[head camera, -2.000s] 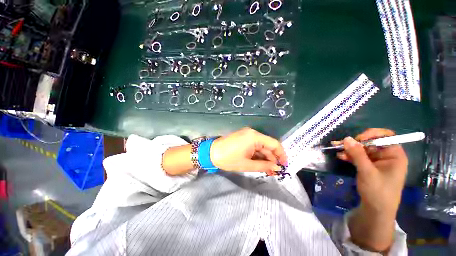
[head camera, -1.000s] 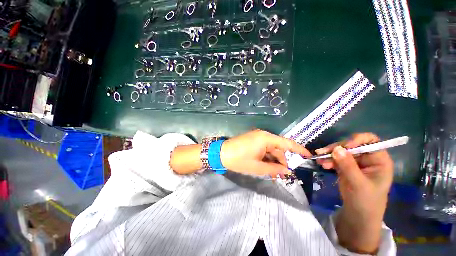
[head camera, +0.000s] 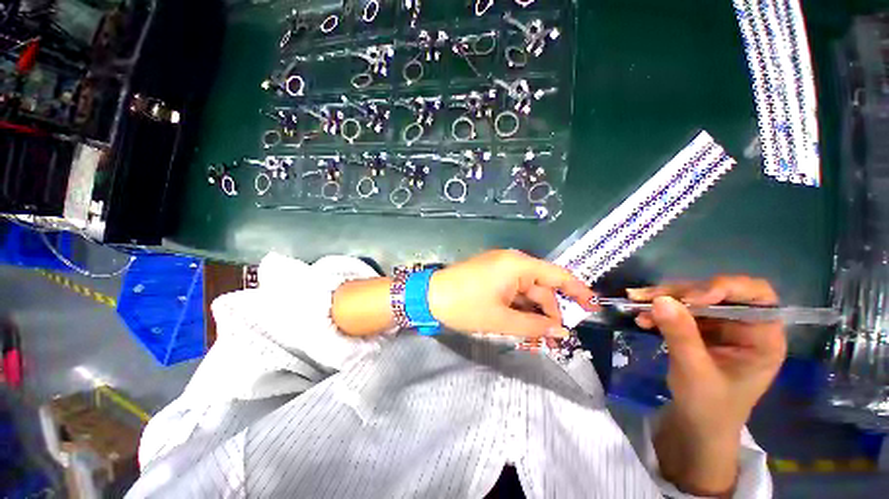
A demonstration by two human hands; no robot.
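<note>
My left hand (head camera: pixel 502 297), with a blue strap on its wrist, is closed around the near end of a white liner strip (head camera: pixel 648 210) with lengthwise dotted rows. A small dark and silvery part (head camera: pixel 565 343) shows under its fingertips; its ring is not visible. My right hand (head camera: pixel 716 341) holds slim grey tweezers (head camera: pixel 751 313) like a pen, nearly level. The tweezer tips point left and meet my left fingertips at the strip's near end. Whether they grip a piece is too small to tell.
A clear blister tray (head camera: pixel 409 207) with rows of ring-ended parts lies on the green bench (head camera: pixel 643 88). More dotted white strips (head camera: pixel 788 97) lie at upper right. Clear shiny trays or bags (head camera: pixel 863 244) are at the right edge. A black equipment case (head camera: pixel 146 166) stands left.
My right hand first moved left to my left fingertips, then the tweezers turned nearly level. My left fingers came up onto the strip's near end, above the small dark part.
</note>
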